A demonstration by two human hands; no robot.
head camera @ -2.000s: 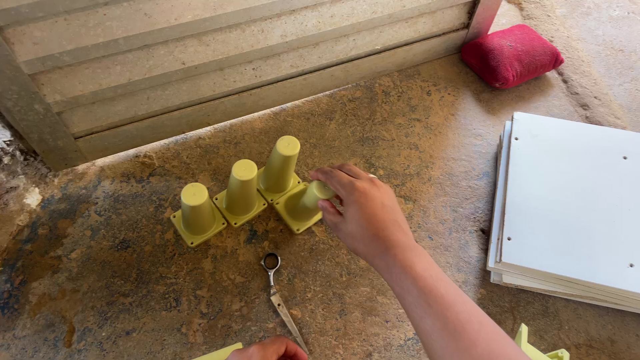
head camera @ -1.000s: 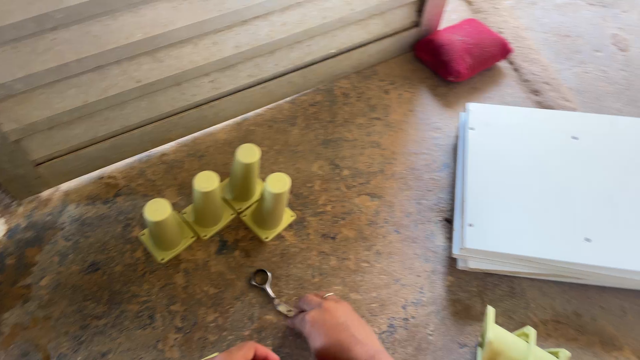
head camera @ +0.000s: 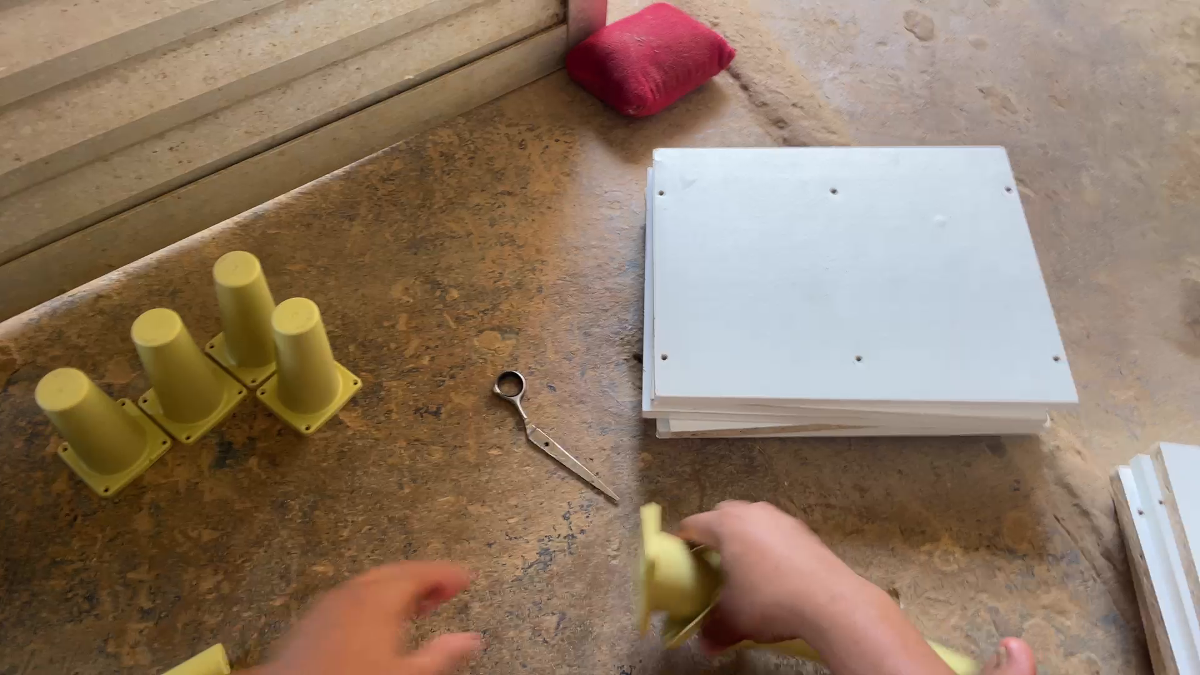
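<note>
At the lower middle, my right hand (head camera: 778, 572) grips yellow plastic cone-shaped legs with square flanges (head camera: 677, 577); the hand hides part of them. My left hand (head camera: 384, 614), blurred, has its thumb and fingers apart with nothing between them. Beside it, at the bottom edge, shows a piece of another yellow part (head camera: 202, 660). Several yellow cone-shaped legs (head camera: 305, 361) stand upright on their square flanges at the left. Between them and the boards lies a single scissor half (head camera: 562, 455) with one ring handle. White boards with screw holes (head camera: 844, 281) are stacked at the right.
A dark pink cloth cushion (head camera: 647, 58) lies behind the boards. A ridged metal shutter (head camera: 281, 122) runs along the upper left. More white boards (head camera: 1153, 553) are at the right edge. A partly visible finger or toe (head camera: 1014, 654) shows at the bottom right.
My right hand has left the upright cones, touched the scissor half, and moved right to other yellow legs, which it now holds. The view has shifted right.
</note>
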